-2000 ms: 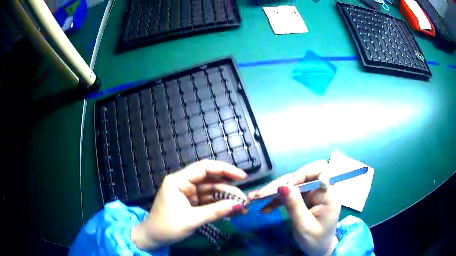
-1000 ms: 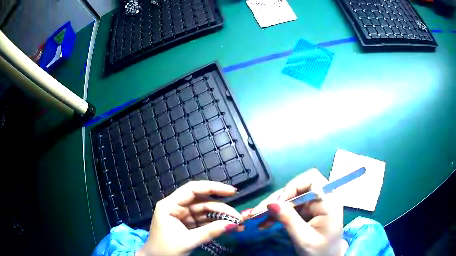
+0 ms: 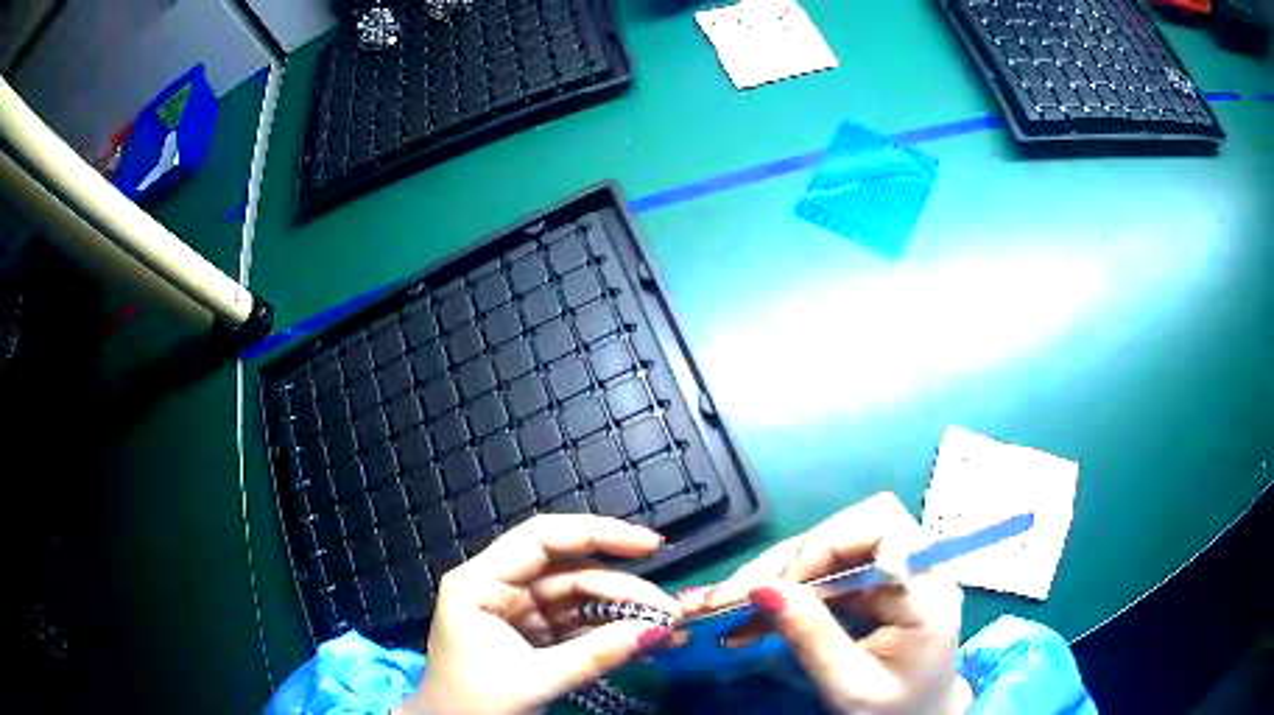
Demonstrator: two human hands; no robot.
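My left hand [image 3: 524,615] holds a dark-silver beaded metal string [image 3: 623,610] between thumb and fingers, at the near edge of the black blister tray [image 3: 482,398]. My right hand [image 3: 852,608] grips slim tweezers [image 3: 971,542], with the rear end pointing up right. The tweezers' front end meets my left fingertips; whether a small part is between the tips cannot be told. More beaded string [image 3: 609,697] lies below my left hand, partly hidden. A deep blue sheet [image 3: 755,652] shows between and below my hands, mostly hidden.
A white pad [image 3: 1003,489] lies right of my right hand. A teal-blue sheet [image 3: 868,187] is mid bench. A far tray [image 3: 475,91] holds silvery clumps [image 3: 377,27]. Another black tray [image 3: 1083,77] and a white pad [image 3: 766,41] are at the back. Pale tubes [image 3: 133,224] stand left.
The view has shifted, so the trays and pads sit differently in the picture. Both hands keep nearly the same pose, string and tweezers still held, fingertips still together.
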